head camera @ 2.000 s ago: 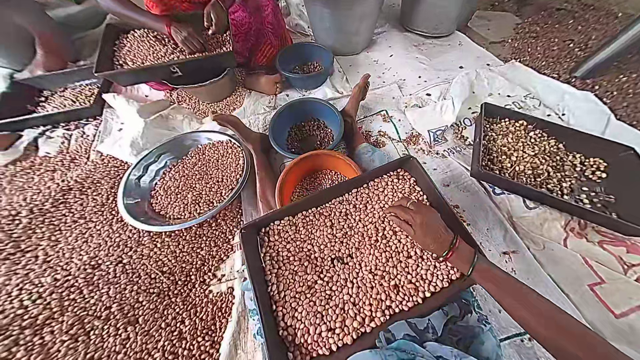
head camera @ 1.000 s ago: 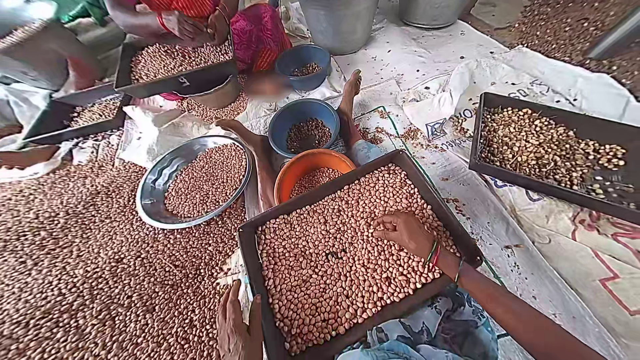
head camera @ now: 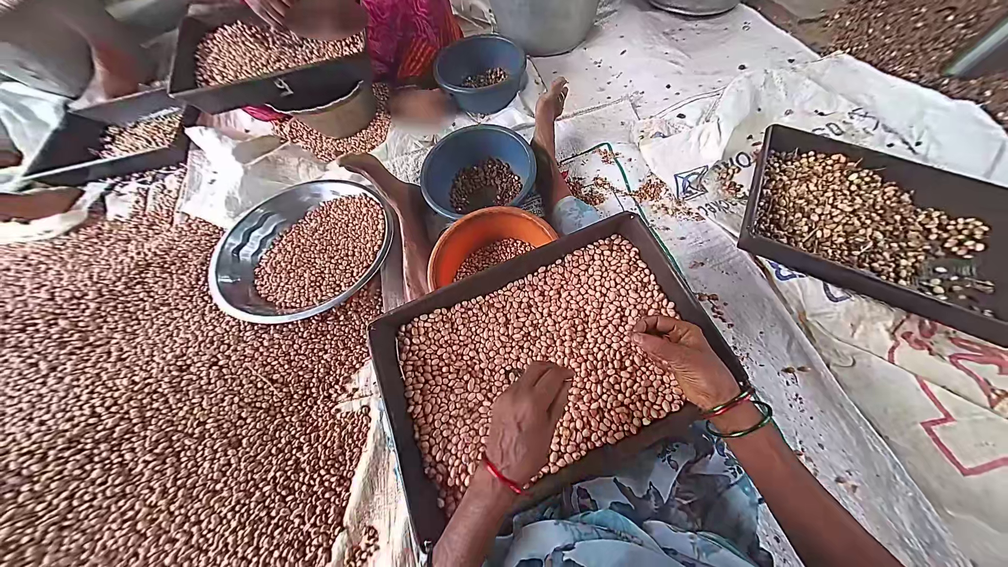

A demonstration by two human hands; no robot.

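Observation:
A dark rectangular tray [head camera: 630, 228] full of pinkish-brown nuts or seeds [head camera: 472, 346] lies tilted over my lap. My left hand [head camera: 529, 413] is over the middle of the tray, fingers bent down at the nuts; its fingertips are partly hidden. Near the tray's right side my right hand [head camera: 679, 354] is just above the nuts, thumb and fingertips drawn together; whether a nut is between them cannot be told. Beyond the tray's far edge stands an orange bowl [head camera: 457, 236] with nuts, and behind it a blue bowl [head camera: 441, 157] holding darker ones.
A steel basin [head camera: 224, 276] of nuts rests on a large nut heap [head camera: 157, 409] at left. Another dark tray [head camera: 835, 279] with paler pieces lies on sacks [head camera: 890, 354] at right. A co-worker's tray [head camera: 236, 98], a second blue bowl [head camera: 472, 59] and metal pots [head camera: 543, 24] are farther off.
My left hand, out of view two seconds ago and beside the tray's left edge one second ago, is now over its nuts. My right hand has moved toward the tray's right side.

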